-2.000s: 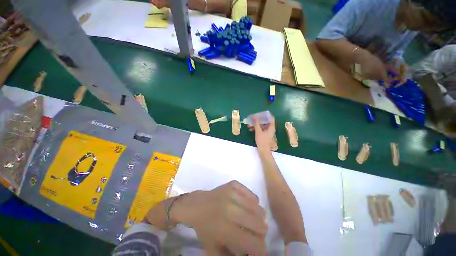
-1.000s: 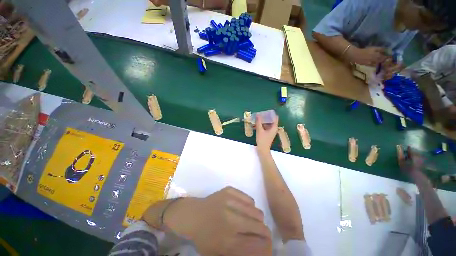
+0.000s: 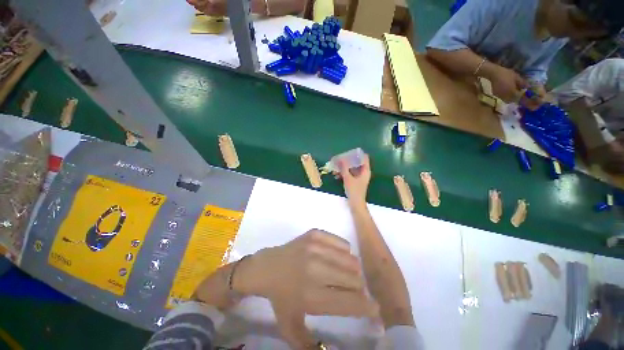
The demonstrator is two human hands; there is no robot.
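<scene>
My right hand (image 3: 356, 179) holds a translucent whitish-pink squeeze bottle (image 3: 350, 161) over the green conveyor belt (image 3: 328, 130). Its nozzle points left, close to the upper right side of a tan part (image 3: 311, 170). I cannot tell whether they touch. Other narrow tan parts (image 3: 228, 151) lie spaced along the near side of the belt, with two (image 3: 404, 193) just right of my right hand. My left hand (image 3: 315, 277) is over the white bench, blurred, its thumb apart from the curled fingers; nothing shows in it, and its palm is hidden.
A grey metal post (image 3: 130, 89) slants across the left. Headset packaging (image 3: 106, 229) covers the left bench. Tan parts (image 3: 513, 280) lie grouped at right. Across the belt are piled blue cylinders (image 3: 311, 51), yellow sheets (image 3: 409, 75) and workers (image 3: 489, 41).
The belt parts have shifted right. My right hand and bottle have moved slightly left, to another tan part. My left thumb has come away from the fingers. Another hand at far right has withdrawn from the belt.
</scene>
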